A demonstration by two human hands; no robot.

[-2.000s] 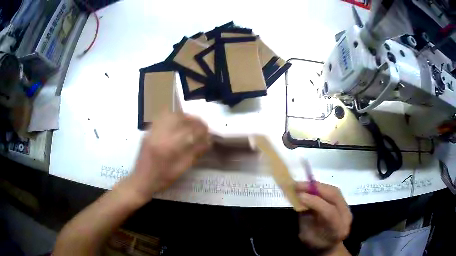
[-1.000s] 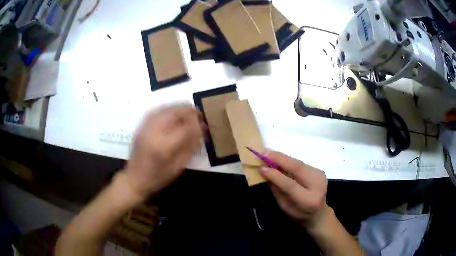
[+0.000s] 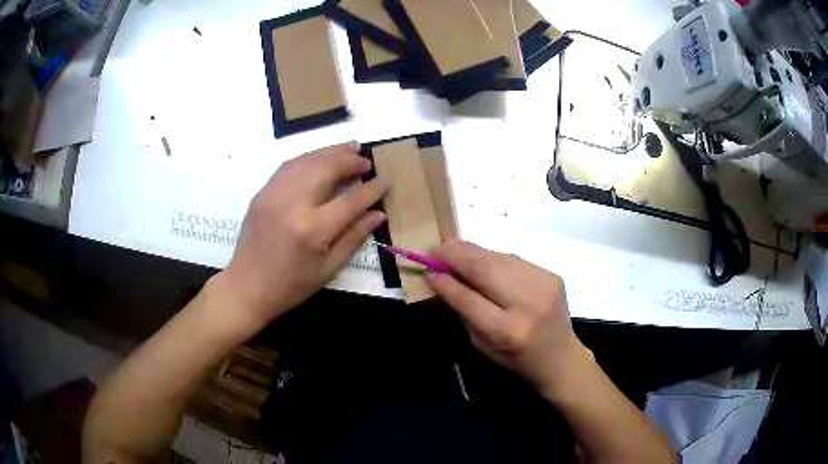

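Observation:
A black-edged tan panel [image 3: 439, 177] lies at the table's front edge. A plain tan card template [image 3: 399, 195] lies on it, along its left black border. My left hand [image 3: 313, 222] rests at the left side, fingertips on the border and the template's edge; it grips nothing. My right hand [image 3: 508, 308] holds a thin pink-purple marking pen [image 3: 422, 260], its tip at the left border beside the template. My right fingertips are also at the template's lower right edge.
Another panel [image 3: 309, 68] lies behind my left hand. A loose pile of panels [image 3: 463, 41] is at the back centre. The sewing machine [image 3: 704, 68] stands at the right, with black scissors [image 3: 724, 227] by its bed. Printed ruler marks run along the front edge.
My left hand has come onto the panel and template. The template has moved left to the panel's left border. The pen tip has moved left from above the template to that border.

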